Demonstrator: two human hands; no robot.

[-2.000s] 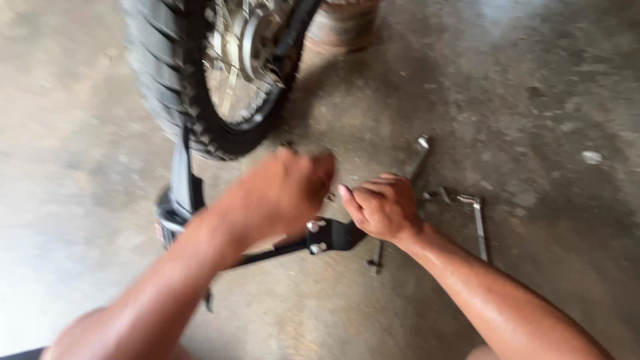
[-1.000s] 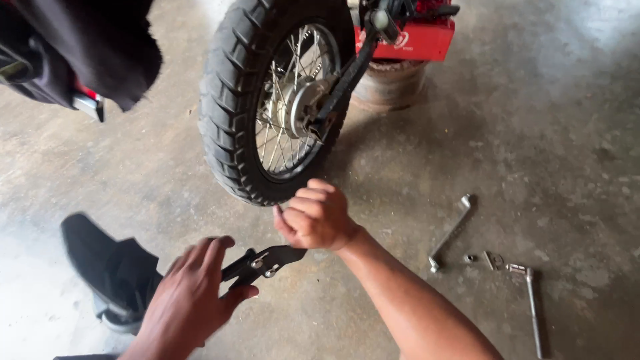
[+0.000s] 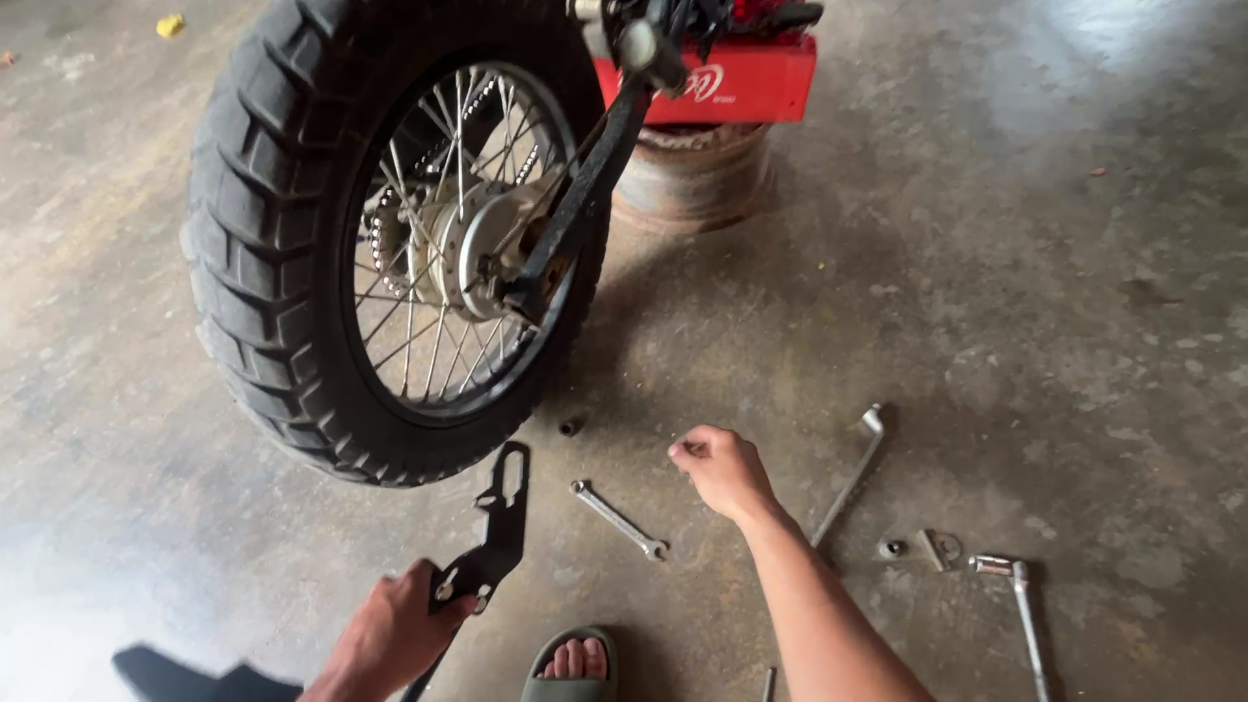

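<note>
My left hand (image 3: 395, 619) grips a black slotted metal bracket (image 3: 505, 536) below the motorcycle's rear tyre (image 3: 263, 234); the bracket's slotted end points up, near the tread. Two light-coloured bolts or fasteners show on it beside my thumb. To the right, my right hand (image 3: 720, 468) hovers with fingers curled together; whether something small is between the fingertips cannot be told. A combination wrench (image 3: 620, 522) lies on the floor between the hands. Right of my right forearm lies an offset box wrench (image 3: 846, 478).
A socket wrench (image 3: 1026, 624), a nut (image 3: 891, 549) and a small metal plate (image 3: 941, 550) lie at the right. Another small metal part (image 3: 569, 426) is near the tyre. A red crate (image 3: 751, 83) rests on a rusty wheel rim (image 3: 694, 180). A sandaled foot (image 3: 573, 668) is at the bottom.
My right hand has moved away from the bracket, to the right. My left hand still holds the bracket, now with its slotted end pointing up. The combination wrench has come into sight.
</note>
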